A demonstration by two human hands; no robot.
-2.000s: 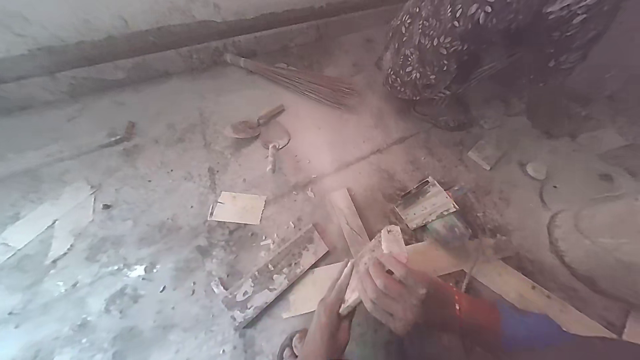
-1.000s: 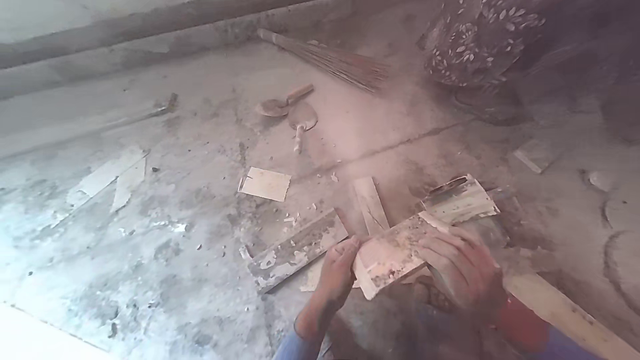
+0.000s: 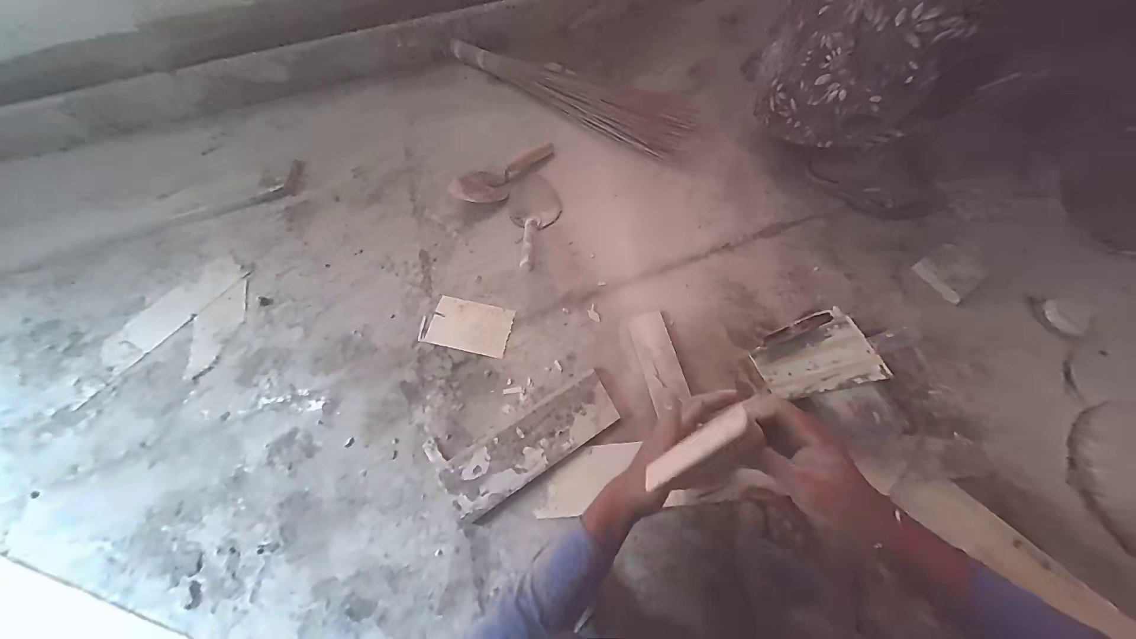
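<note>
Between my two hands is a flat wooden block (image 3: 699, 448), tilted with its narrow pale edge upward. My left hand (image 3: 635, 479) grips its left side, and my right hand (image 3: 812, 453) holds the right side, its fingers partly hidden behind the block. A narrow wood strip (image 3: 657, 355) lies on the floor just beyond my left hand. To the left rests a plaster-stained board (image 3: 532, 444), with a pale flat sheet (image 3: 581, 484) beside it, partly under my left arm. Beyond my right hand sits a paint-spotted metal piece (image 3: 825, 358).
Two round-bladed trowels (image 3: 479, 187) (image 3: 533, 209) and a stick broom (image 3: 577, 98) lie farther off. A pale rectangular piece (image 3: 470, 326) and broken flat pieces (image 3: 182, 311) are at left. A person in patterned clothing (image 3: 861, 71) is at upper right. A long plank (image 3: 1003, 532) extends at lower right.
The block has turned between my hands: one second ago its broad face showed, and now its narrow edge faces up. My hands have stayed on it.
</note>
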